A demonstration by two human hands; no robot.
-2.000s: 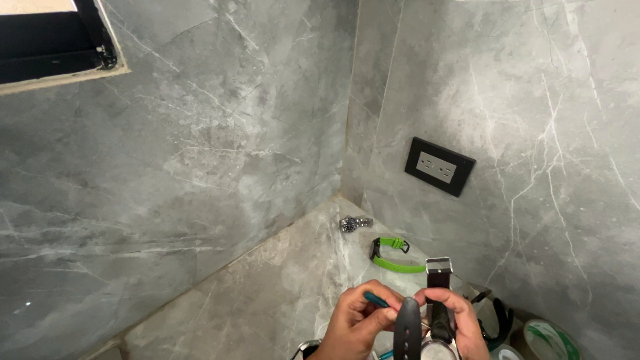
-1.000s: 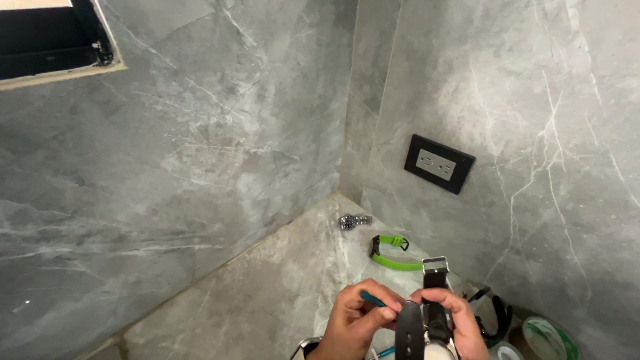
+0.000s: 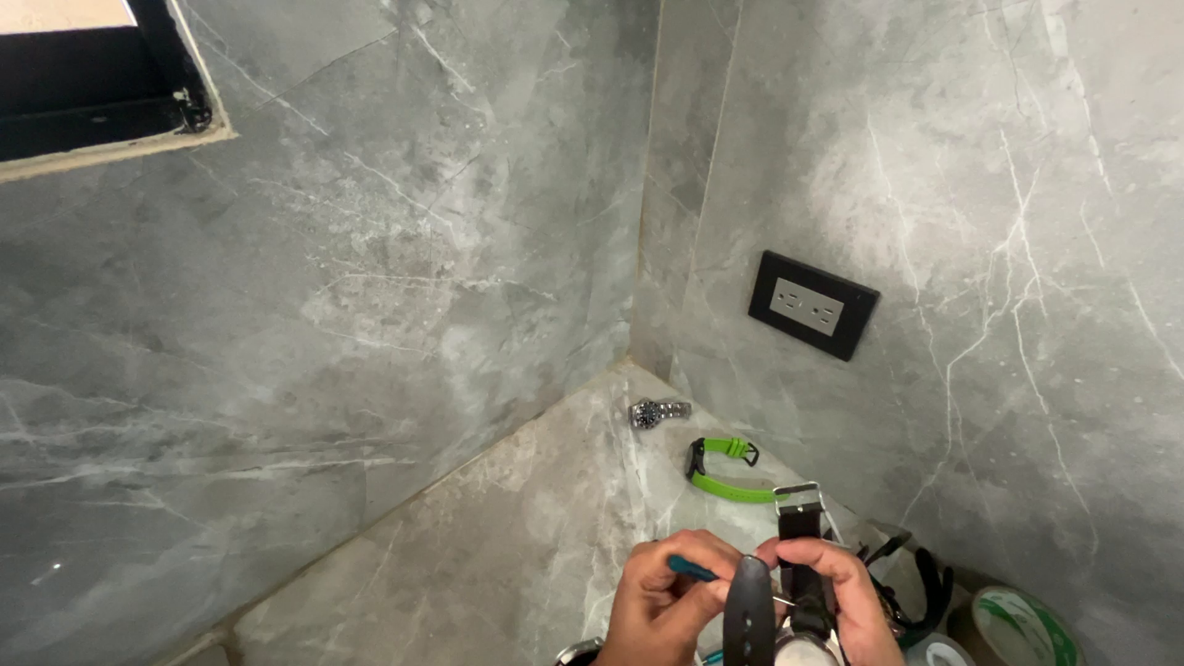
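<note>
Near the bottom of the head view, my left hand (image 3: 673, 597) grips a small tool with a teal handle (image 3: 692, 568); its thin metal shaft points right, to the strap of a wristwatch. My right hand (image 3: 846, 592) holds that wristwatch (image 3: 803, 647), whose pale dial is cut off by the lower edge. One black strap part (image 3: 749, 615) with holes stands up between the hands, and the buckle (image 3: 798, 498) of the other part points away from me. Where the tool's tip touches is too small to tell.
Beyond my hands lie a green-strapped watch (image 3: 735, 488) and a metal-bracelet watch (image 3: 647, 413) on the stone-look counter (image 3: 462, 555). At right are dark straps (image 3: 930, 592) and a roll of tape (image 3: 1017, 629). A power outlet (image 3: 812, 306) is on the right wall.
</note>
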